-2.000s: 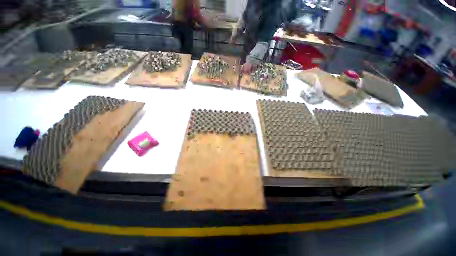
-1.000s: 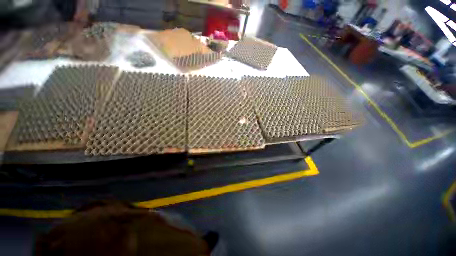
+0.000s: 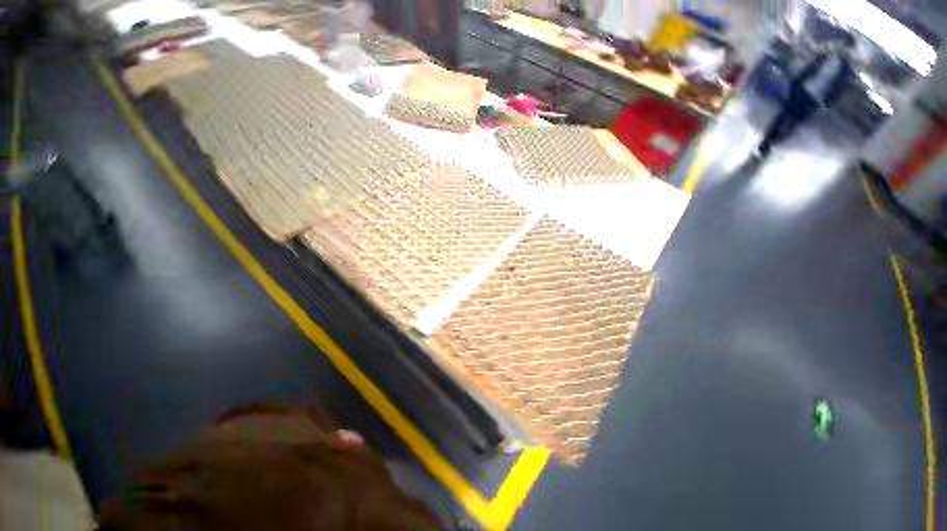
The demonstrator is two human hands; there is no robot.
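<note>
Wooden boards covered in close rows of small grey-tan rings lie along the white-topped bench. The nearest ring board [image 3: 550,327] is at the bench's near end corner, with a narrow white strip between it and the adjoining ring board [image 3: 436,228]. More ring-covered boards [image 3: 280,135] run back to the upper left. Neither of my hands can be made out. A brown shape, likely my clothing [image 3: 260,477], fills the bottom edge. A small pinkish patch at its edge is too blurred to name.
The white bench top [image 3: 613,223] shows beside another ring board [image 3: 561,154]. A partly filled board [image 3: 441,95] and a small pink-red item [image 3: 522,105] lie farther back. A red panel [image 3: 656,135] stands behind. A person [image 3: 805,93] is on the grey floor at upper right. Yellow lines [image 3: 312,327] border the bench.
The view has swung right, tilting the bench diagonally and bringing its end corner near centre. The magenta item and sparsely filled boards seen at first are out of view. The right-hand aisle now shows.
</note>
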